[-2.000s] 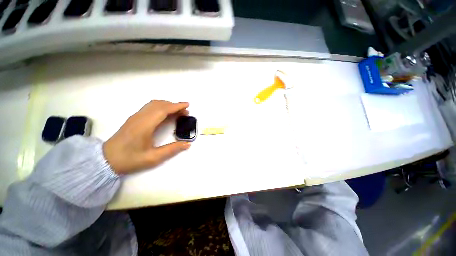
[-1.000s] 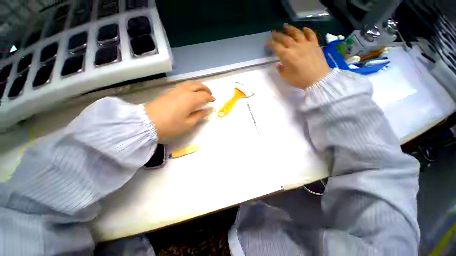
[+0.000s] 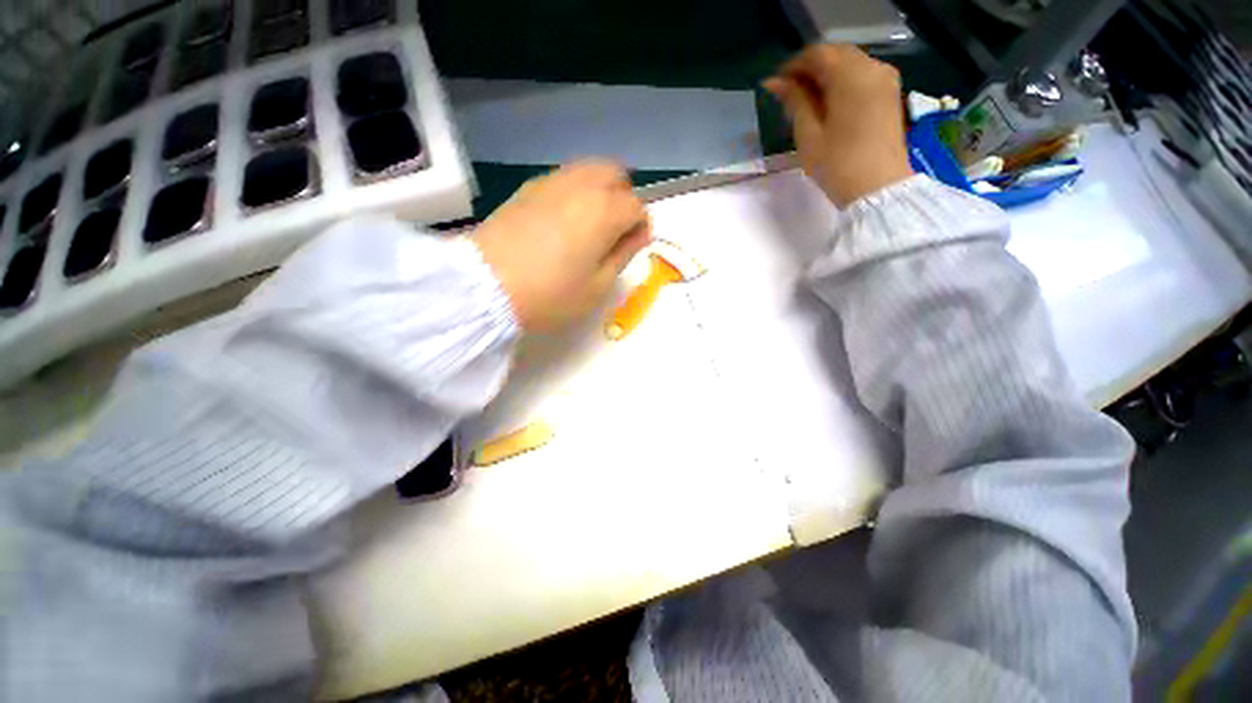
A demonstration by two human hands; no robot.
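My left hand (image 3: 566,245) is raised over the back middle of the bench, blurred, with bent fingers beside the squeegee; whether it holds anything is hidden. My right hand (image 3: 849,121) is at the back edge, right of the film sheet (image 3: 604,127), thumb and finger close together; I cannot make out anything between them. The orange-handled squeegee (image 3: 644,297) lies on the white top. A smartwatch unit (image 3: 431,473) lies partly under my left sleeve, with the small yellow tool (image 3: 512,444) just right of it.
A white foam tray (image 3: 319,223) with rows of dark watches fills the back left. A blue parts box (image 3: 939,154) with bottles and small tools stands at the back right. A pale mat (image 3: 810,398) lies at the right. A dark green surface (image 3: 577,41) is behind.
Since one second ago, my left hand has moved back and right, toward the film sheet. My right hand has shifted slightly right, with its fingers drawn together. The film sheet's right end has shown from beneath it.
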